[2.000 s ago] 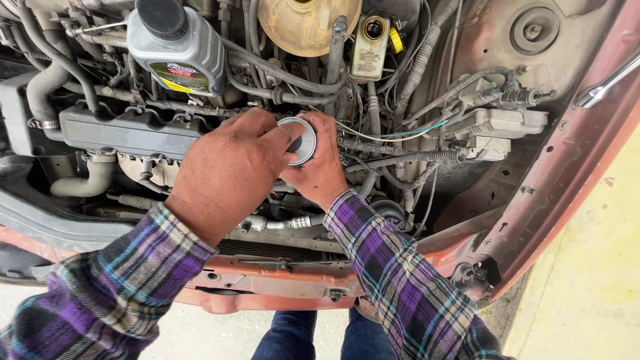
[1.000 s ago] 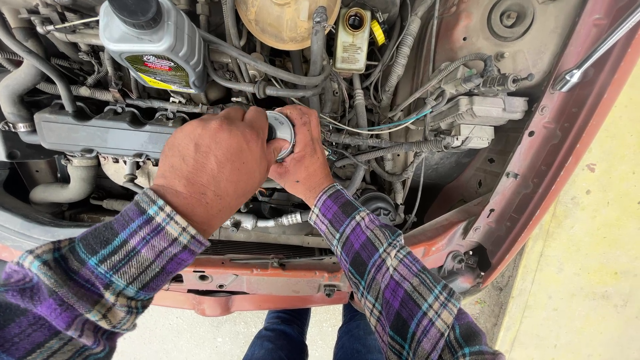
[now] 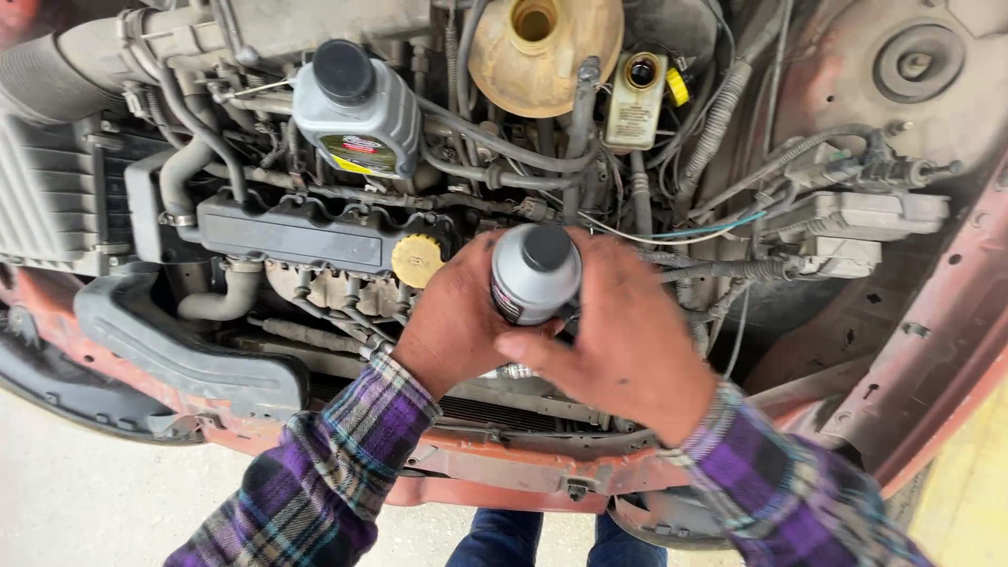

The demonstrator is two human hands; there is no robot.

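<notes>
My left hand (image 3: 457, 319) is wrapped around a small silver bottle with a black cap (image 3: 537, 272), upright in front of the engine. My right hand (image 3: 622, 339) is beside the bottle on its right, slightly blurred, with the thumb low in front and the fingers behind; whether it presses on the bottle I cannot tell. Left of my left wrist and above it, the yellow oil filler cap (image 3: 417, 260) sits on the black valve cover (image 3: 291, 240). A larger grey oil bottle with a black cap (image 3: 358, 118) stands behind the valve cover.
An uncapped fluid reservoir (image 3: 634, 118) has its yellow cap (image 3: 677, 87) hanging beside it. A round yellowed plastic tank (image 3: 520, 71) with an uncovered neck is at the top. Hoses and wires (image 3: 709, 232) run right of my hands. The red front body panel (image 3: 520, 465) crosses below.
The small bottle now shows its black cap and shoulder; earlier a round grey end faced up between my hands. My right hand has shifted to the bottle's right side. The view has moved left.
</notes>
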